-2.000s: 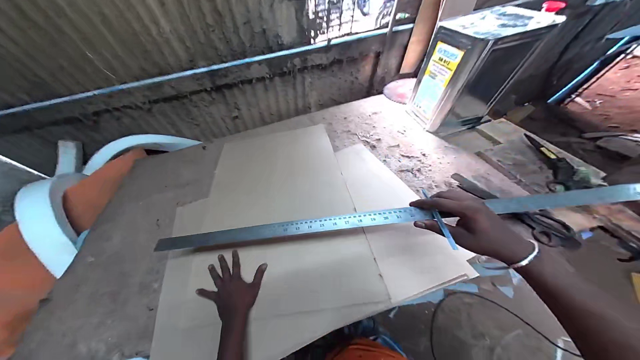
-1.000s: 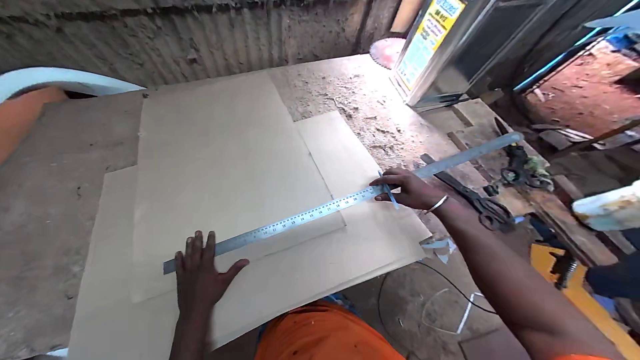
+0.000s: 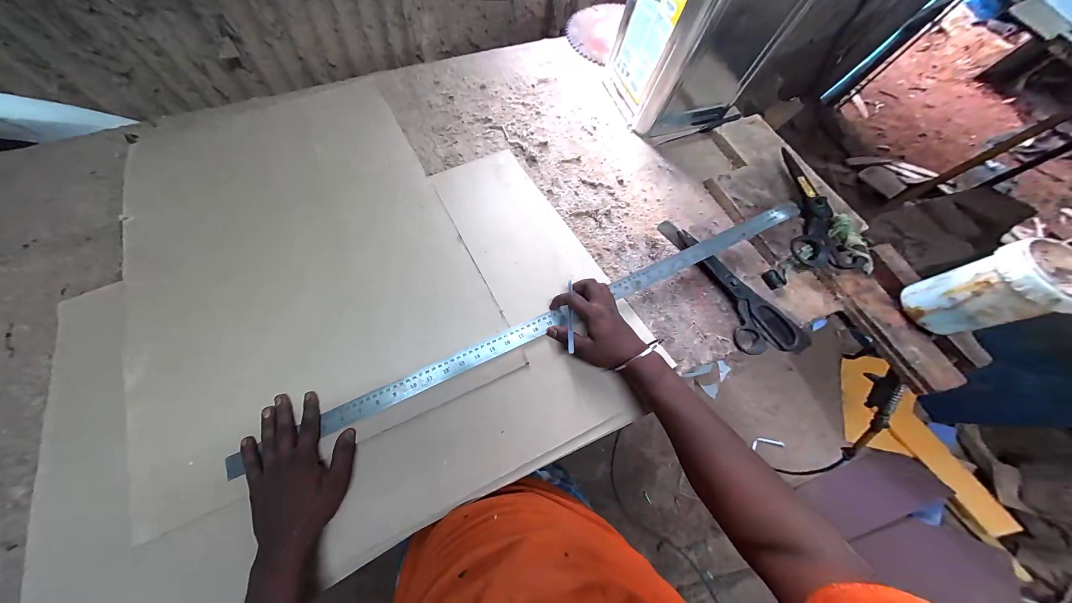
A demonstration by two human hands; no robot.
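A long steel ruler [image 3: 469,358] lies slantwise over overlapping sheets of beige board [image 3: 285,251], its far end resting across shears on the right. My left hand [image 3: 293,469] presses flat near the ruler's lower left end, fingers spread over it and the thumb on the board. Around the ruler's middle, my right hand [image 3: 599,325] has its fingers on the metal, with a thin bluish pen-like stick [image 3: 571,316] held between them. The stick stands roughly upright in this view; its exact kind cannot be told.
Black-handled shears [image 3: 745,301] and a second pair of scissors [image 3: 812,209] lie at the right. Behind them stand a metal can [image 3: 695,67] and a circular saw blade [image 3: 593,33]. A stained white bucket [image 3: 988,285] leans at the far right. Sawdust covers the worktable [image 3: 469,92].
My left hand, earlier on the board below the ruler, now lies on the ruler's left end. The ruler has shifted toward my body and tilts more. The view has moved down and closer.
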